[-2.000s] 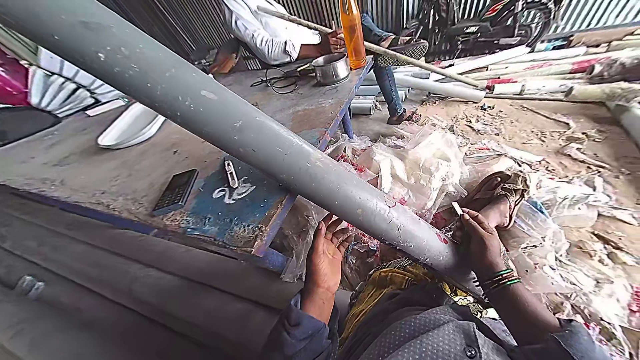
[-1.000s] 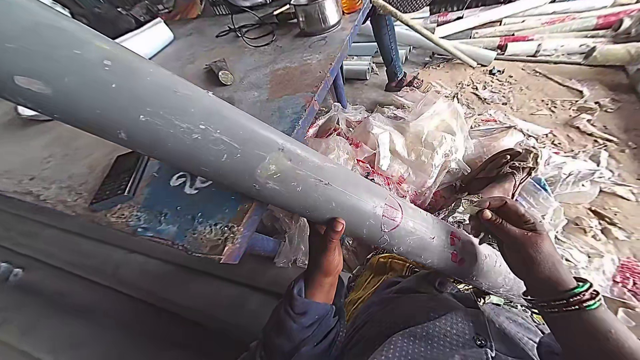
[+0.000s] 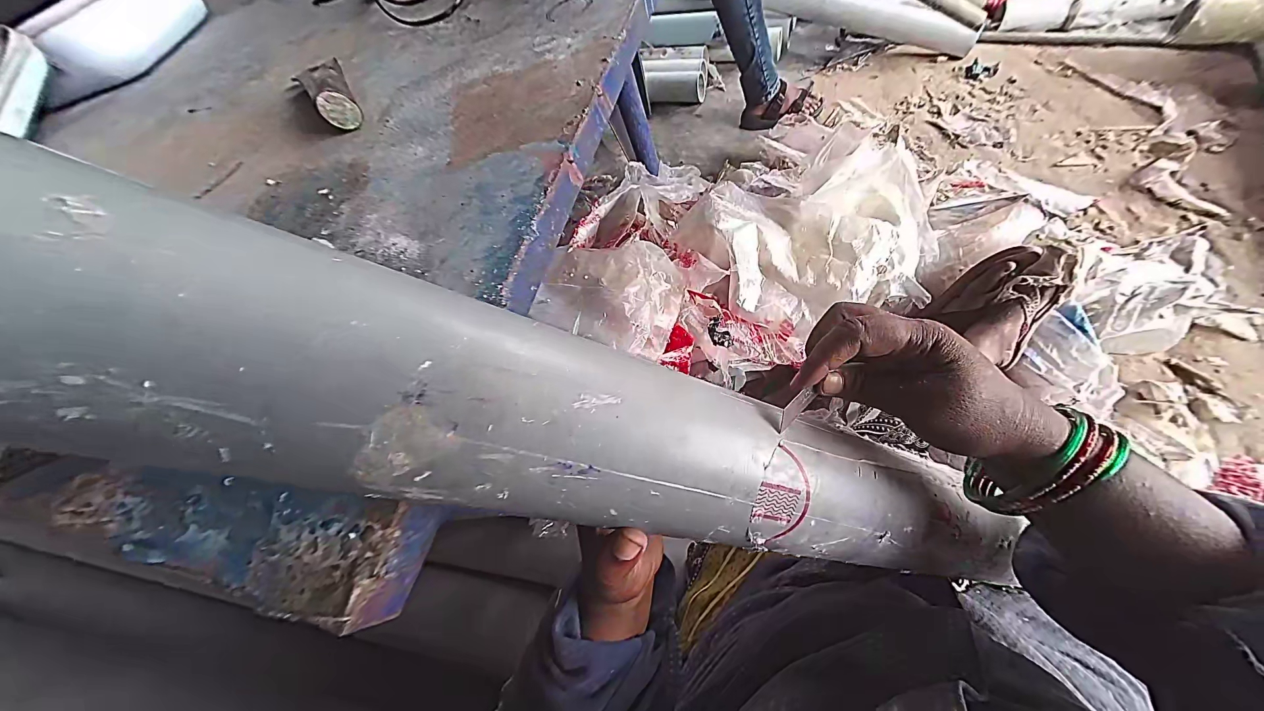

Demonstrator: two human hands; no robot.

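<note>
A large grey plastic pipe (image 3: 513, 415) runs slantwise from the upper left to my lap, with a red round printed mark near its lower end. My left hand (image 3: 620, 568) supports the pipe from beneath; its thumb shows at the lower edge and its fingers are hidden. Between the thumb and fingers of my right hand (image 3: 889, 365) is a small flat blade (image 3: 798, 407). The blade's tip touches the pipe's upper side, just above the red mark. Green and red bangles circle my right wrist.
Beyond the pipe stands a worn metal table (image 3: 415, 178) with a small cylindrical piece (image 3: 339, 107) on it. Crumpled clear plastic wrap (image 3: 820, 227) lies on the floor beside it. A person's sandaled foot (image 3: 782, 104) is near short pipe pieces (image 3: 675, 81); longer pipes (image 3: 889, 22) lie behind.
The view has moved closer to the pipe. My left hand, earlier open below the pipe, now supports it. My right hand has brought the blade onto the pipe near the red mark.
</note>
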